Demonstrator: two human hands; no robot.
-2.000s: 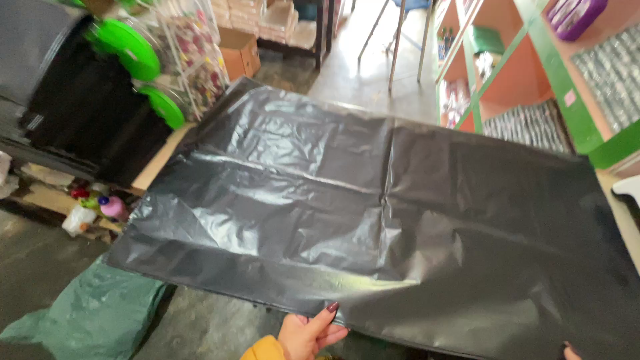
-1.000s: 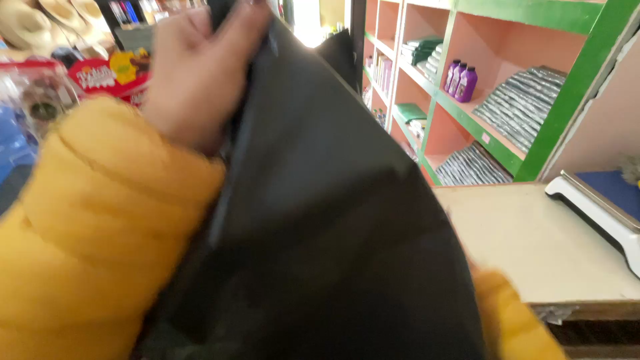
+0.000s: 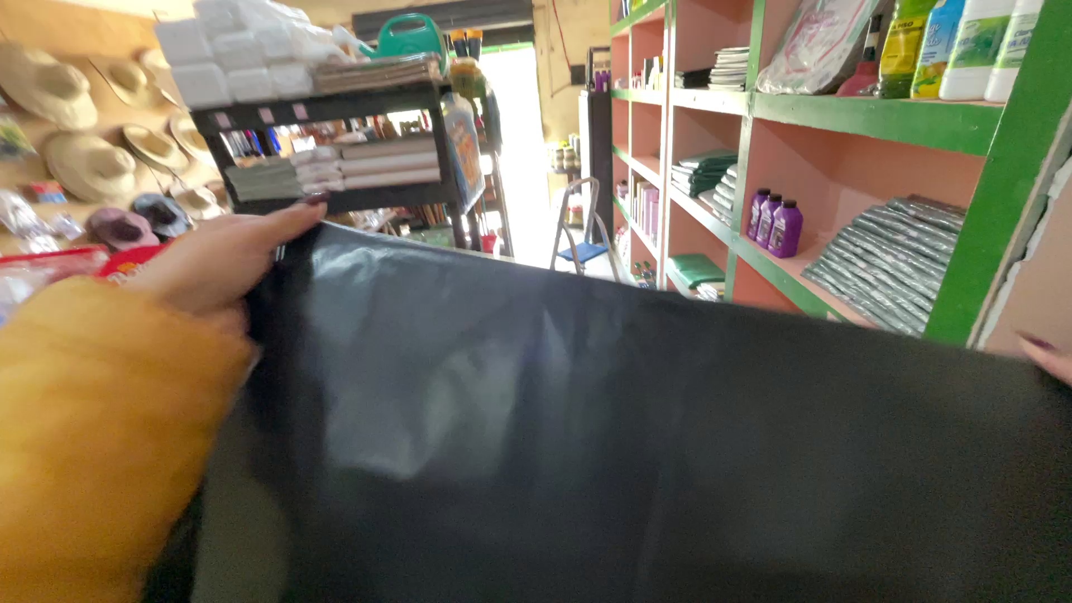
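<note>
A large black plastic sheet or bag (image 3: pixel 519 419) hangs stretched in front of me and fills the lower part of the head view. At its upper left corner my left hand (image 3: pixel 226 260), in a yellow padded sleeve, pinches the edge between thumb and fingers. Only a fingertip or two of my right hand (image 3: pixel 1047 356) show at the right edge of the view, at the sheet's upper right corner. The sheet's top edge runs nearly straight between the two hands, a little lower at the right. Its lower part lies outside the view.
Green-edged shelves (image 3: pixel 871 126) at the right hold purple bottles (image 3: pixel 785 228) and stacked folded packs (image 3: pixel 892 260). A black rack (image 3: pixel 327 201) with white packs and a green watering can (image 3: pixel 410 38) stands behind the sheet. Straw hats (image 3: pixel 88 163) hang at the left; a stepladder (image 3: pixel 582 230) is farther back.
The black plastic lay spread out flat two seconds ago, then was upright and narrow close to me. Now it is held up wide, with my hands far apart. The view has tilted up.
</note>
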